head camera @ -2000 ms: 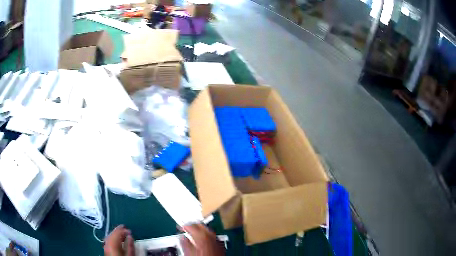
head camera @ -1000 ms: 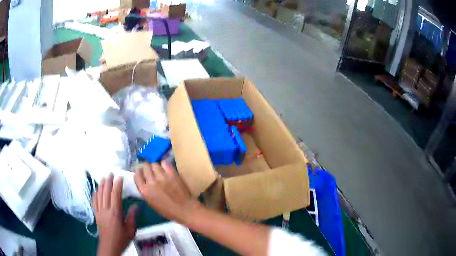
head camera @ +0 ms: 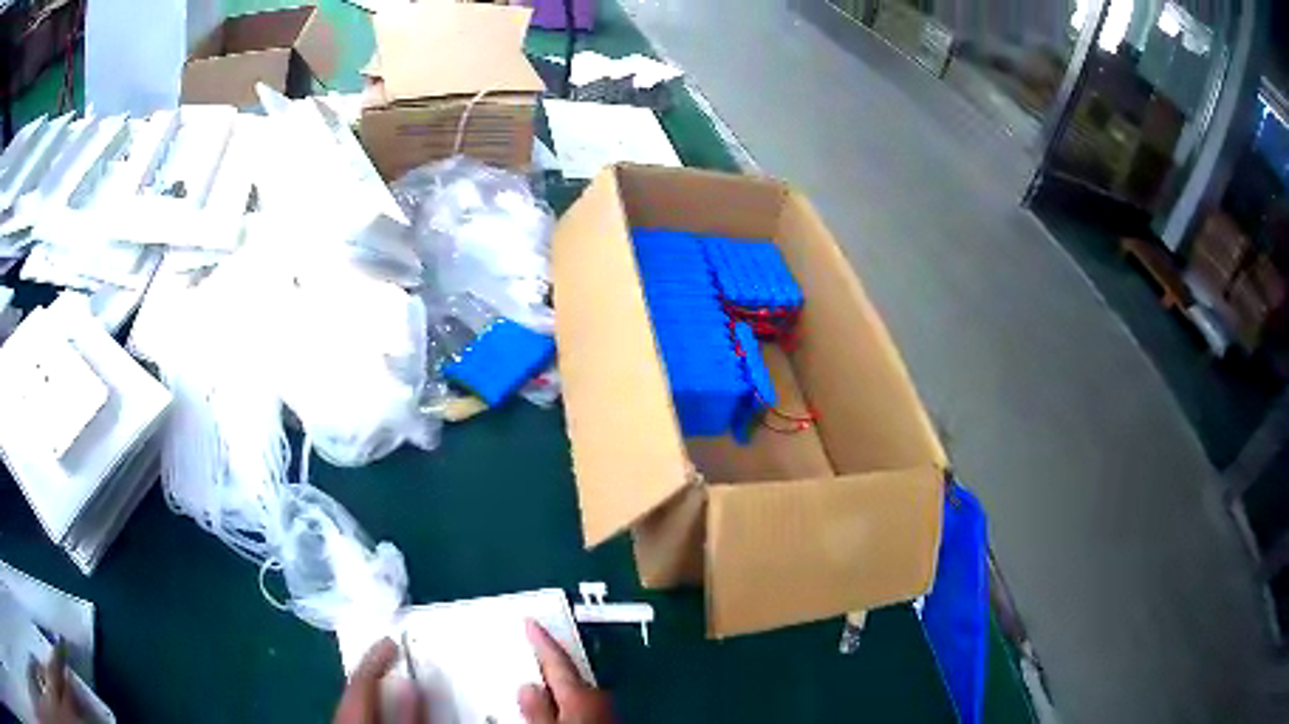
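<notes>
A white square unit (head camera: pixel 477 654) lies on the dark green bench at the bottom edge, partly cut off, with a flat white face up. My left hand (head camera: pixel 379 686) is at its lower left edge. My right hand (head camera: pixel 566 682) is over its lower right part, index finger and thumb on the white face. Both hands are cut off by the picture's edge; they appear to hold the unit between them, and their undersides are hidden. A small white bracket (head camera: pixel 615 612) with lugs and a thin tail lies just right of the unit.
An open carton (head camera: pixel 827 552) of blue battery packs (head camera: pixel 693 333) stands to the right. One blue pack (head camera: pixel 501 362) lies left of it. White cable bundles (head camera: pixel 226 467), plastic bags (head camera: pixel 332 559) and stacked white housings (head camera: pixel 85 424) are at left. Another person's hand (head camera: pixel 57 690) shows bottom left.
The loose white cover beside the carton has gone from its place. The unit's compartment, seen open before, no longer shows; a flat white face does. My hands moved from the cover's place back to the unit.
</notes>
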